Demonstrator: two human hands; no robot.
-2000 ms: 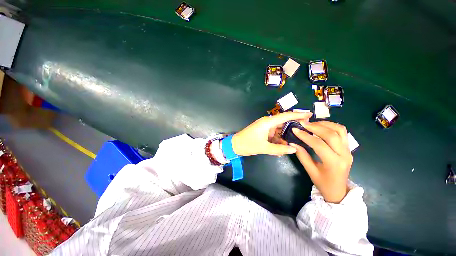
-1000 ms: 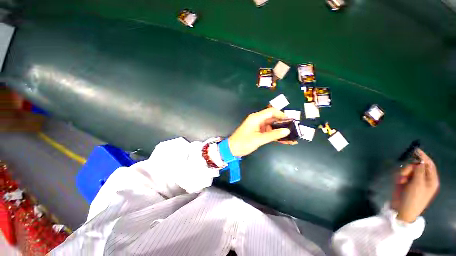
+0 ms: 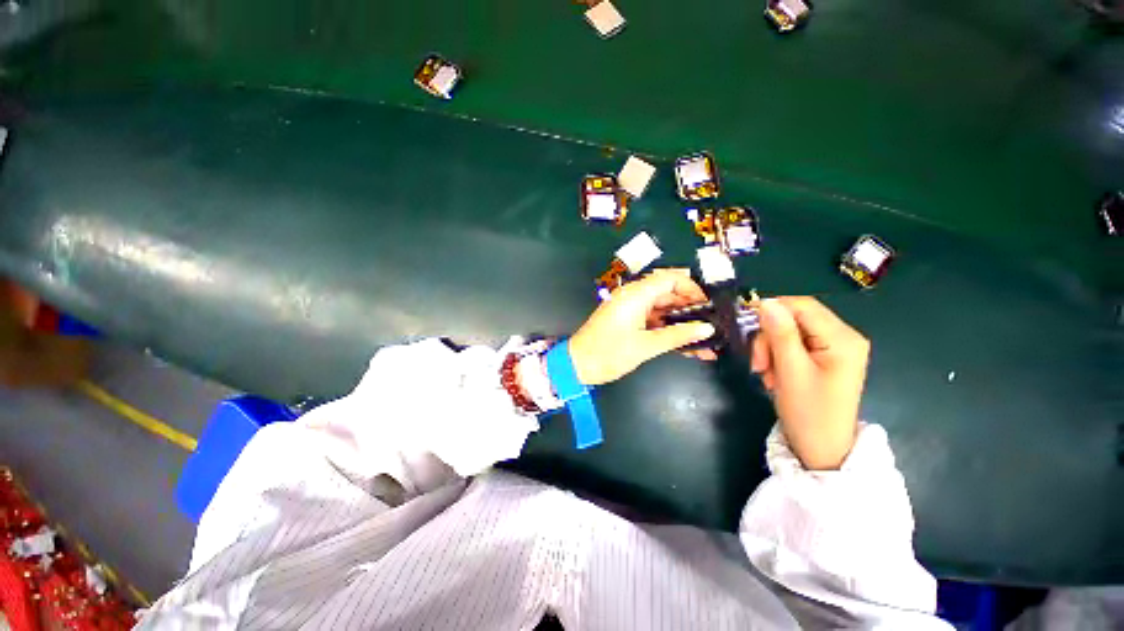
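Observation:
My left hand (image 3: 643, 330), bare with a blue wrist band, holds a small dark housing (image 3: 696, 323) between thumb and fingers. My right hand (image 3: 807, 358) pinches a black piece (image 3: 740, 323) against the right side of the housing. The fingers hide part of both, so I cannot tell whether they are joined. Just beyond the hands lie a pale square panel (image 3: 715, 264) and another pale panel (image 3: 639, 253) with an orange tail. Dark-rimmed units with white centres (image 3: 738, 231) lie near them.
More dark-rimmed units lie on the green surface (image 3: 308, 210), one to the right (image 3: 868, 261), one at far left (image 3: 438, 77) and one at the top (image 3: 788, 12). A blue stool (image 3: 231, 450) and red material (image 3: 49, 567) are at lower left.
My right hand went out to the right, where it held a black piece, and is back beside my left hand with a black piece. My left hand still holds the dark housing.

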